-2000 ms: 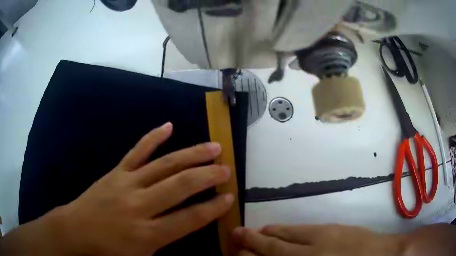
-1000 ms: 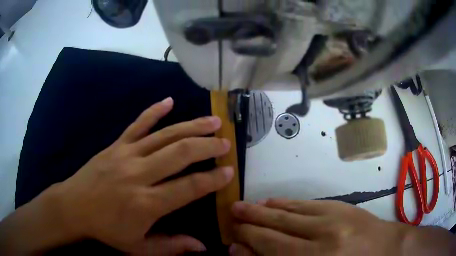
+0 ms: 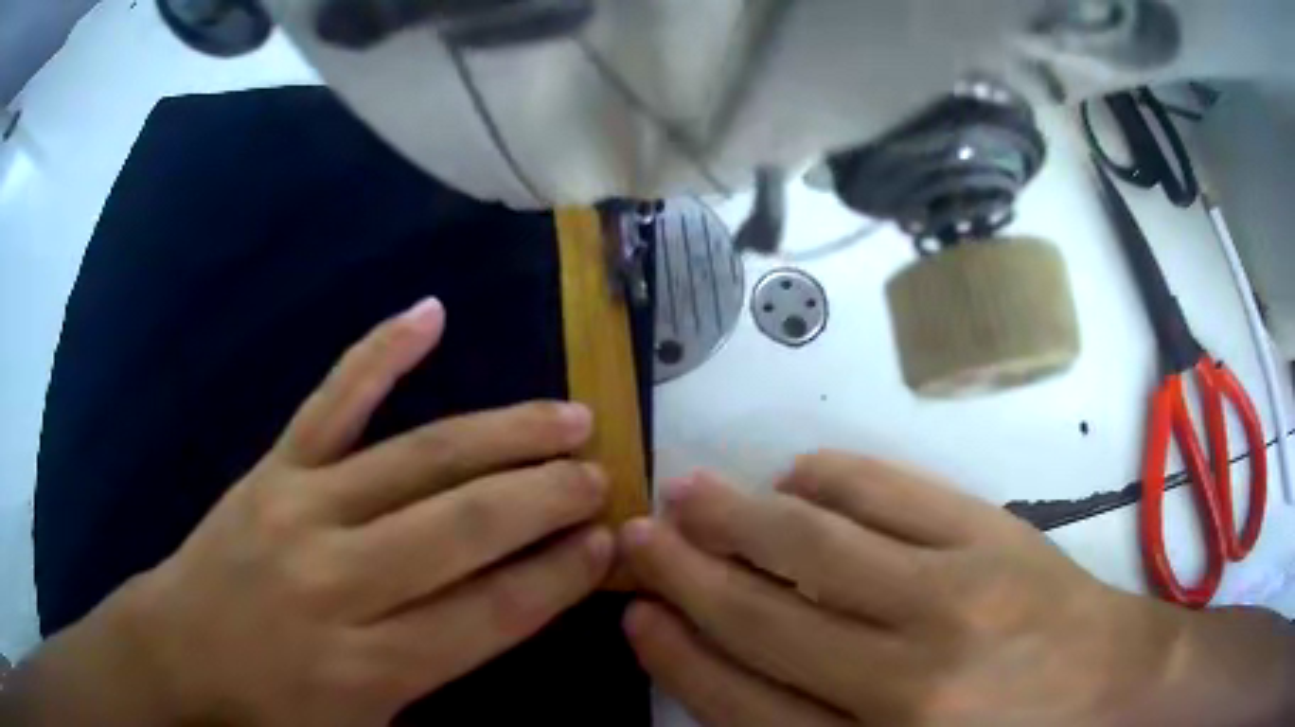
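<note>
The dark garment panel (image 3: 284, 213) lies flat on the machine bed, its right edge running under the presser foot (image 3: 631, 263). The tan template strip (image 3: 604, 355) lies on the panel beside this edge, its upper end by the foot. My left hand (image 3: 384, 526) lies flat with fingers spread, its fingertips at the strip's left side. My right hand (image 3: 866, 582) is at the panel's right edge, with fingertips at the strip's lower end; whether they pinch anything is hidden. The needle tip is not clear.
The cream machine head (image 3: 568, 114) crosses the top, with a beige knob (image 3: 983, 313) hanging right of the foot. The red-handled shears (image 3: 1207, 469), black snips (image 3: 1140, 142) and a white rod (image 3: 1250, 313) lie at the right. A dark scrap strip (image 3: 1079, 507) lies beside the shears.
The panel and strip have moved up, further under the machine head. My right hand has moved up along the edge, and its fingers now spread more. The view has also shifted.
</note>
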